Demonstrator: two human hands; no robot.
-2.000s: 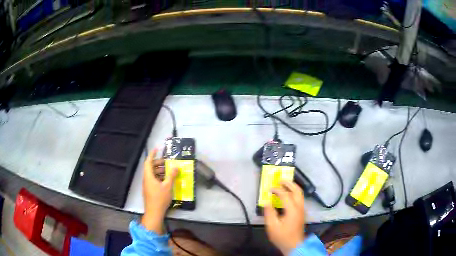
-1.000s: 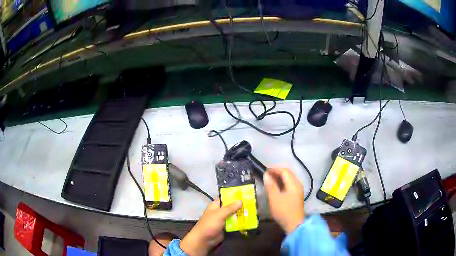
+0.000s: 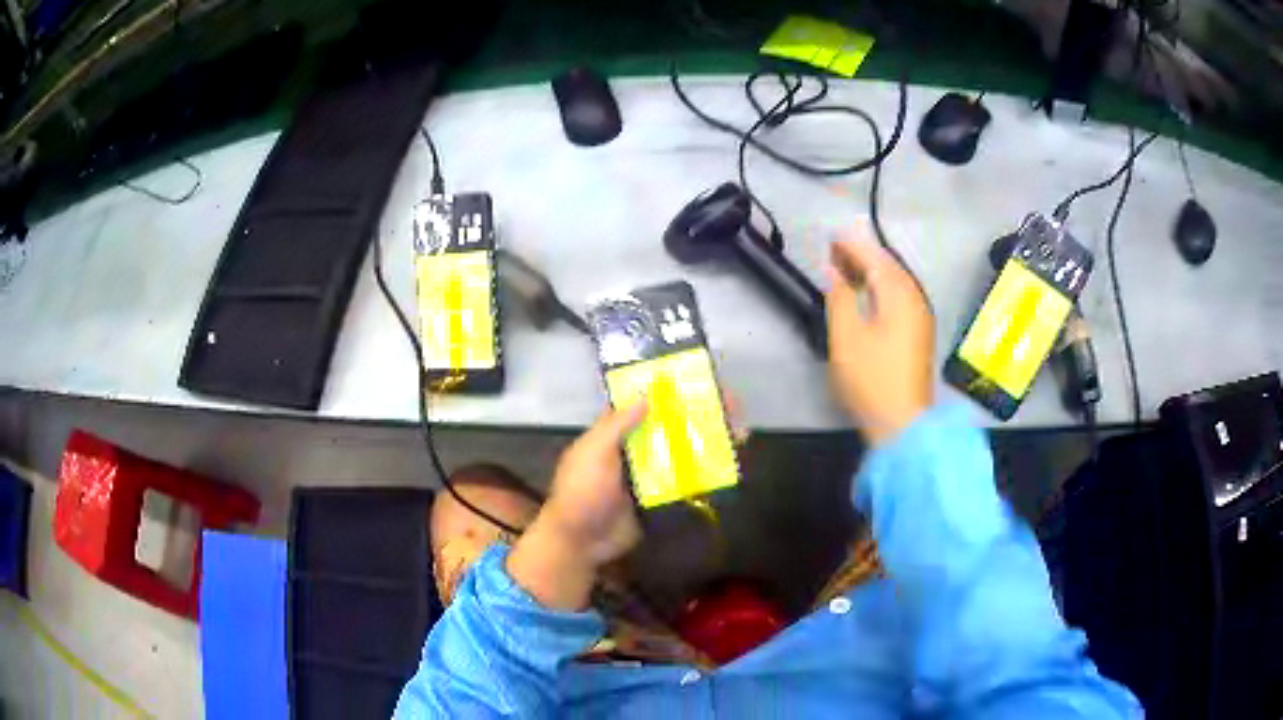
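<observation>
My left hand (image 3: 588, 492) holds a smartphone (image 3: 664, 394), back up, with a yellow card over its lower back, above the bench's front edge. No cable shows at its top end. My right hand (image 3: 879, 338) is at the handle end of a dark handheld scanner (image 3: 760, 260) lying on the bench; the hand is blurred and its grip is unclear. A second phone (image 3: 460, 303) with a yellow card lies on the left with a cable at its top. A third phone (image 3: 1023, 317) with a yellow card lies tilted on the right, also cabled.
An empty black phone tray (image 3: 289, 260) lies on the left of the bench (image 3: 113, 296). Mice (image 3: 587, 108) and looped cords lie along the back near a yellow card (image 3: 818, 47). A red stool (image 3: 87, 506), blue panel (image 3: 244, 619) and black tray (image 3: 359, 605) are lower left; stacked trays (image 3: 1224, 450) right.
My left hand has taken up the middle phone, which has come off its cable and moved toward me. My right hand has moved from that phone to the scanner's handle end. The view has tilted down.
</observation>
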